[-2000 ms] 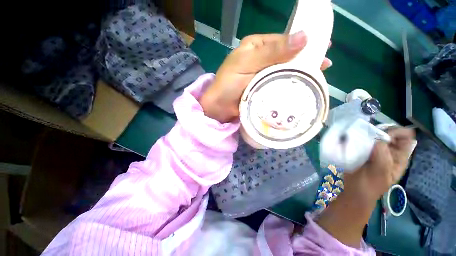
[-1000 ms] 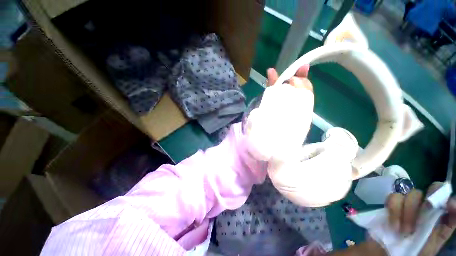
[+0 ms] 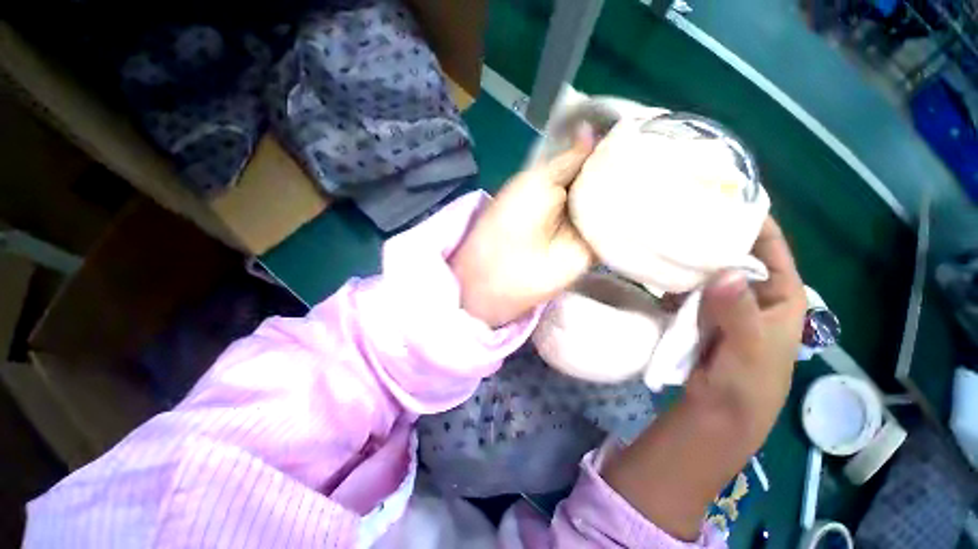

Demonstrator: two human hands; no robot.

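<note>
Cream-white headphones (image 3: 654, 204) are held up above the bench, overexposed and partly blurred. My left hand (image 3: 525, 236) grips them from the left side, thumb and fingers around a cup. The upper cup shows a clear, shiny cover edge at its top right. The other cup (image 3: 601, 332) hangs below it. My right hand (image 3: 751, 322) pinches a white wiping cloth (image 3: 676, 345) against the lower right edge of the upper cup. The headband is mostly hidden behind the cups and my left hand.
A grey printed bag (image 3: 504, 429) lies below the headphones on the green mat. An open cardboard box (image 3: 279, 198) with bundled printed bags (image 3: 365, 102) stands left. White rings (image 3: 842, 415), a dark-capped bottle (image 3: 821, 326) and a decoration sheet (image 3: 731, 499) lie right. A metal post (image 3: 565, 54) rises behind.
The headphones have turned, so the headband arch no longer shows and a cup faces up. My right hand has come in from the lower right with the cloth and now touches the cup.
</note>
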